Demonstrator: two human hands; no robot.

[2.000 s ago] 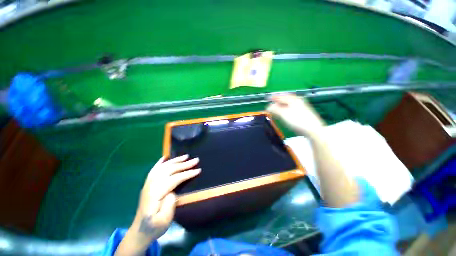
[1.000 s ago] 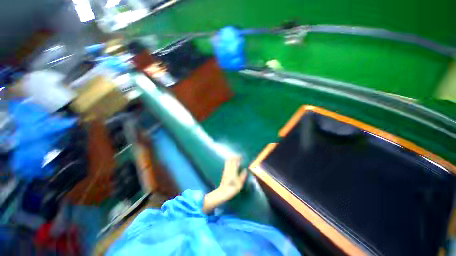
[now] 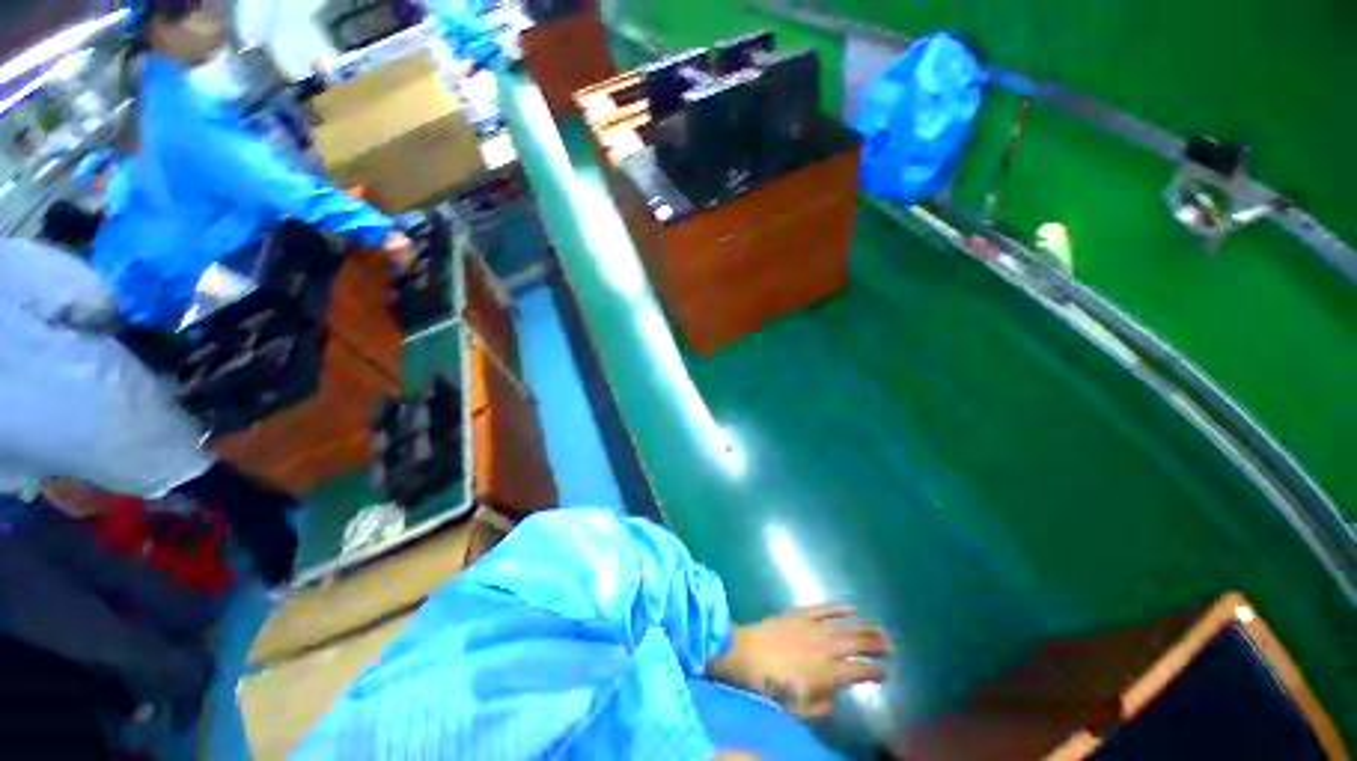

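My left hand (image 3: 807, 654) rests on the near metal edge of the dark-green bench, empty, with its fingers spread a little. My right hand is not in view. A wooden cabinet (image 3: 1027, 691) stands at the lower right, cut off by the picture's edge; its orange rim surrounds a black glossy panel (image 3: 1243, 706). My left hand is to the left of this cabinet and does not visibly hold it. Further along the bench stands another wooden cabinet (image 3: 767, 260) with upright black inserts (image 3: 744, 119) on top.
The green bench (image 3: 923, 431) runs between the two cabinets. A blue plastic bag (image 3: 920, 116) and a metal fitting (image 3: 1213, 193) hang on the rail. At left are a person in a blue smock (image 3: 223, 179), another person's pale sleeve (image 3: 82, 372), cabinets with black parts, and cartons (image 3: 395, 127).
The view has swung left along the bench. The near cabinet has shifted to the lower right edge of the picture. My left hand appears lower, still on the bench edge. My right hand has left the picture.
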